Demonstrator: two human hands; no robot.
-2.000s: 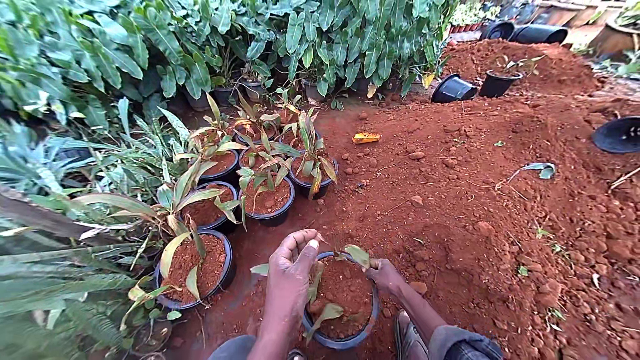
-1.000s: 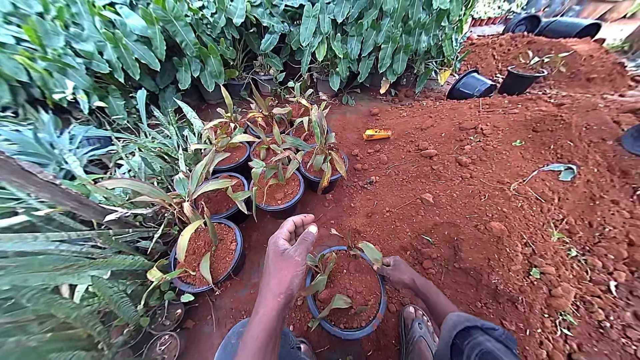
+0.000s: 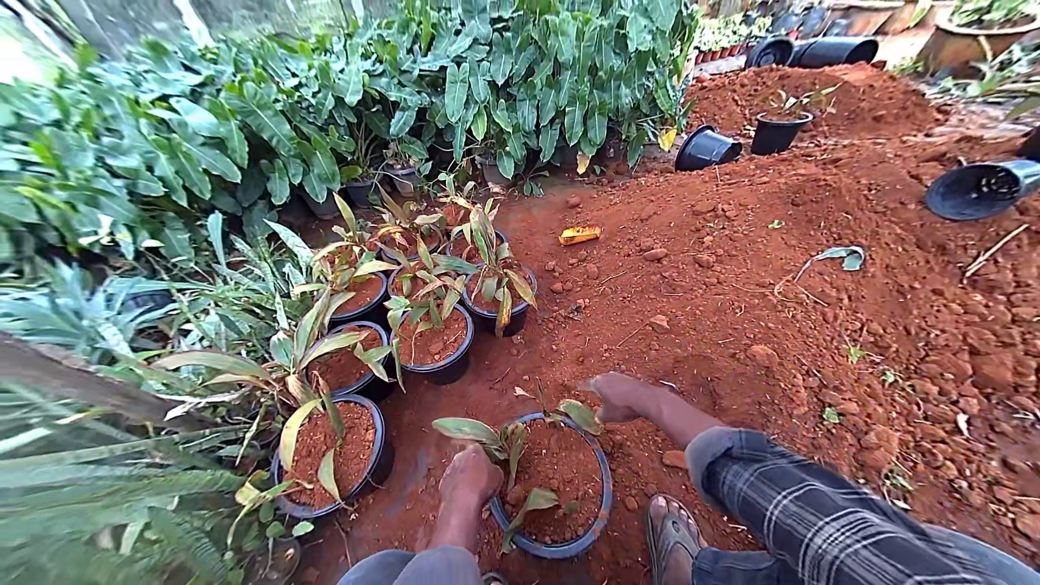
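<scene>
Between my feet stands a round black plastic pot (image 3: 607,496) filled with red soil (image 3: 561,463), with a small leafy plant (image 3: 513,443) in it. My left hand (image 3: 471,479) is at the pot's left side, fingers curled, close to the plant's leaves; whether it grips the rim or a leaf cannot be told. My right hand (image 3: 621,396) is beyond the pot's upper right rim, near a leaf (image 3: 580,415), its fingertips partly blurred. Whether it holds anything cannot be told.
Several potted plants (image 3: 439,337) are grouped ahead to the left, the nearest pot (image 3: 382,455) beside my left hand. A yellow-orange object (image 3: 580,236) lies on the soil. Black pots (image 3: 708,149) lie by the soil mound (image 3: 812,244) at right. Dense foliage (image 3: 406,89) lines the back.
My left hand has come down from above to the pot's left side. My right hand has moved from the plant's right side to beyond the upper right rim.
</scene>
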